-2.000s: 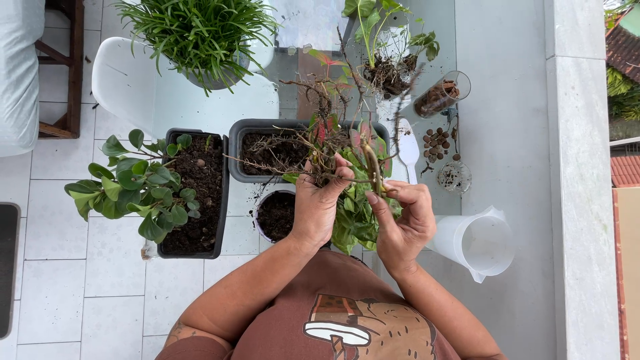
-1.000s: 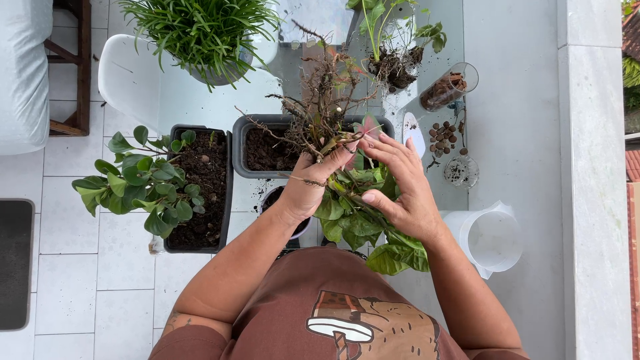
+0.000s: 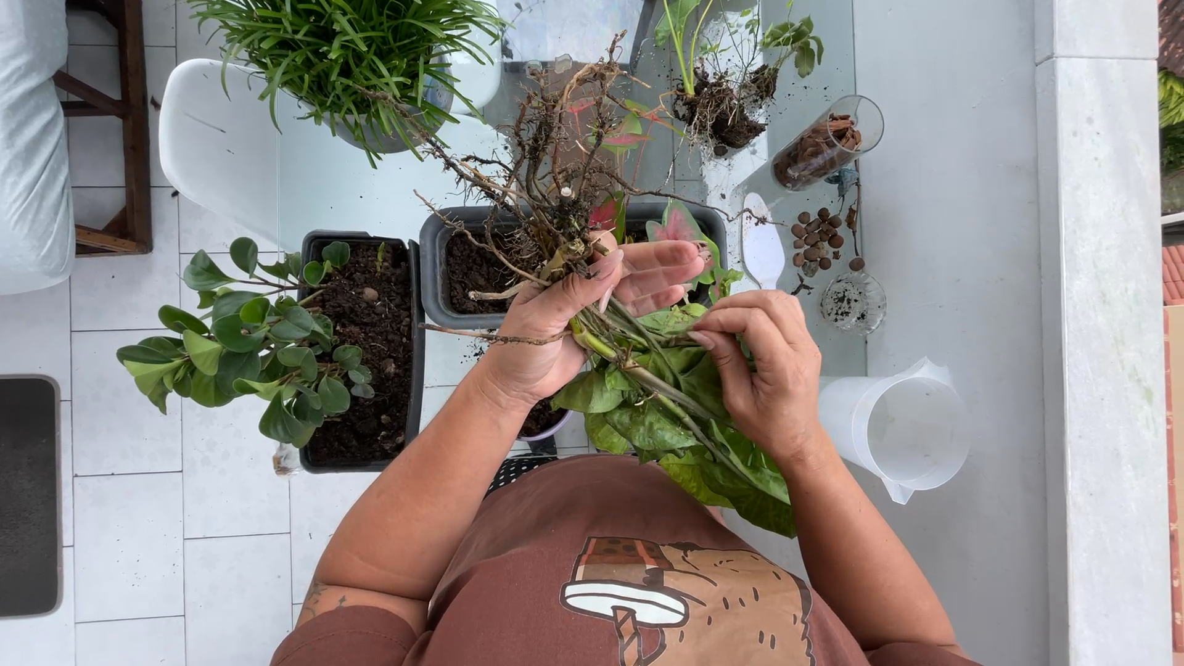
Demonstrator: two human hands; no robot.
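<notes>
My left hand holds a bunch of uprooted leafy plants at the stem bases, thumb across them and the other fingers extended. The tangled bare roots point away from me; the green leaves hang toward my shirt. My right hand is at the stems and leaves, thumb and fingertips pinched together near a thin stem; whether they grip it is unclear. Behind the roots lies a dark rectangular planter with soil and pink-and-green leaves. A small pot of soil is partly hidden under my left hand.
At left stands a planter with a round-leaved plant; beyond it, a grassy potted plant. To the right are rooted seedlings, a glass of bark pieces, a white scoop, clay balls, a small glass dish and a plastic jug.
My right hand has come down from beside the root bases to the stems and leaves. The leafy stems, earlier largely behind my hands, now show more fully between them.
</notes>
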